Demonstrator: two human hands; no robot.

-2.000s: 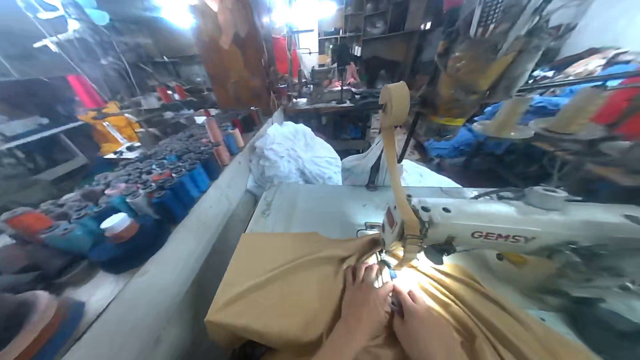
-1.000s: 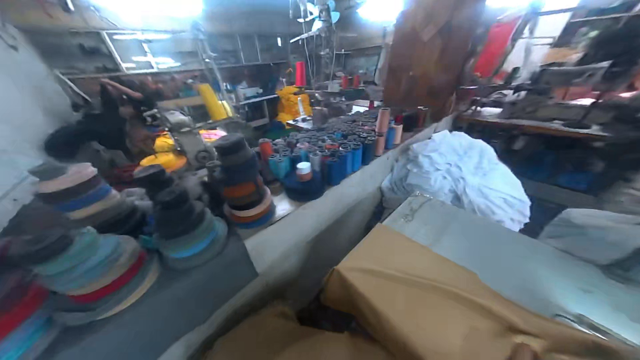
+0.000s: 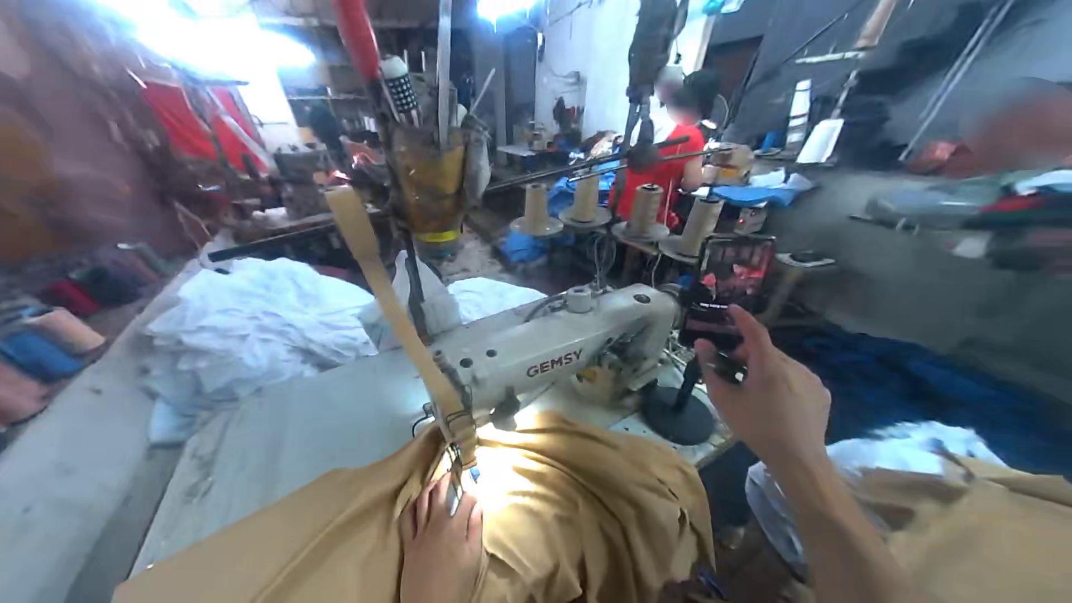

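Note:
My left hand lies on tan fabric beside the needle area of a Gemsy industrial sewing machine; whether its fingers pinch the cloth cannot be told. My right hand is raised at the machine's right end, fingers apart and holding nothing, in front of a phone on a round-based stand. A tan strip runs down from above into the machine's presser area. The machine's lamp lights the fabric brightly.
White cloth is heaped behind the table. Thread cones stand behind the machine. More tan fabric lies at the lower right. A person in red is in the background. A cut plastic container holds tools.
Two seconds ago both hands were together on the fabric by the needle; my right hand is now lifted away, at the phone on the right. The view has swung left, then right.

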